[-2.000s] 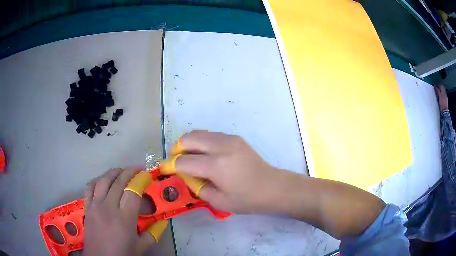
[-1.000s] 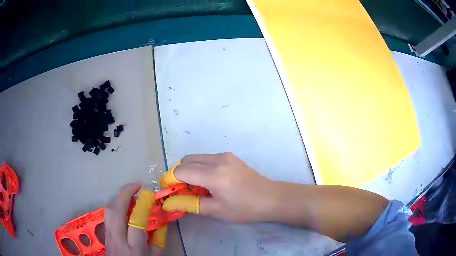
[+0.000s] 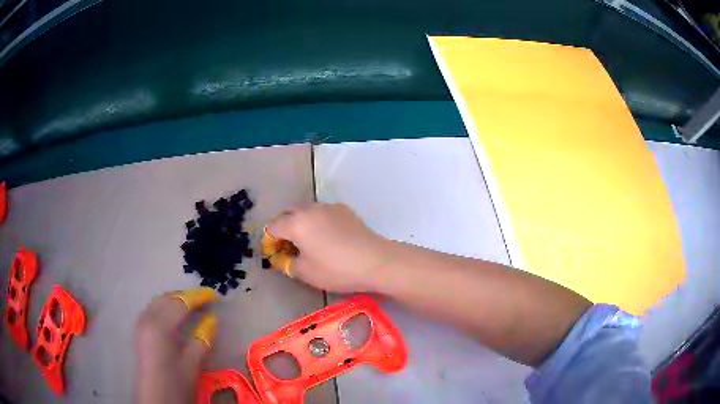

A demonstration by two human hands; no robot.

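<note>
A controller grip shell (image 3: 280, 364), orange-red, lies on the table below my right hand, its large side holes and smaller middle hole visible. A second shell (image 3: 229, 394) touches its left end and is cut off by the bottom edge. A pile of small black parts (image 3: 217, 243) lies left of my right hand. My right hand (image 3: 320, 245), with yellow finger cots, has its fingers bent close together at the pile's right side, a small black part at the fingertips; whether it is gripped is unclear. My left hand (image 3: 170, 335) is below the pile, thumb and finger apart, empty.
Two more orange-red shells (image 3: 57, 331) lie at the far left, and a bit of another shows at the left edge. A large yellow sheet (image 3: 568, 173) covers part of the table's right side. A dark green raised strip (image 3: 316, 71) runs behind the table.
Both hands have let go of the shells, which now lie on the table. My right hand has moved up to the black pile; my left hand has opened. The view has shifted, showing more at the left.
</note>
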